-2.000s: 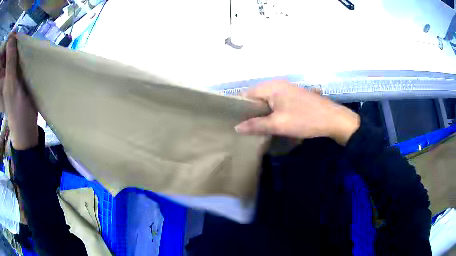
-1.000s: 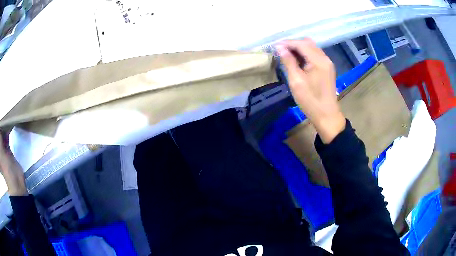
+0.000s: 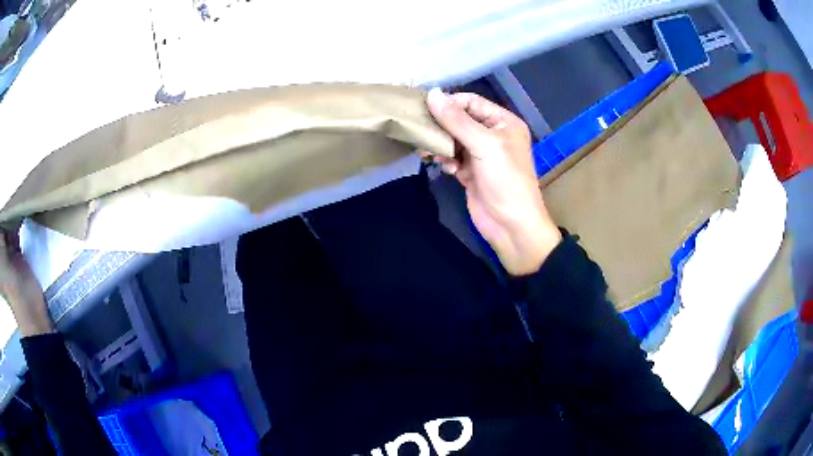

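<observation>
A khaki fabric panel stretches along the front edge of the white table, with a long fold along it and a white layer hanging under its lower side. My right hand pinches the panel's right end between thumb and fingers. My left hand is at the far left edge of the picture, partly cut off, at the panel's left end; its fingers are mostly hidden by the cloth and the picture's rim.
The white table spans the top. At the right, khaki pieces lie in a blue bin, with white material beside them. A red stool or crate stands farther right. Another blue bin is at lower left.
The panel has gone from hanging wide to lying folded along the table edge. The view has shifted toward the right-hand bin. In the last second my right hand moved left and slightly down.
</observation>
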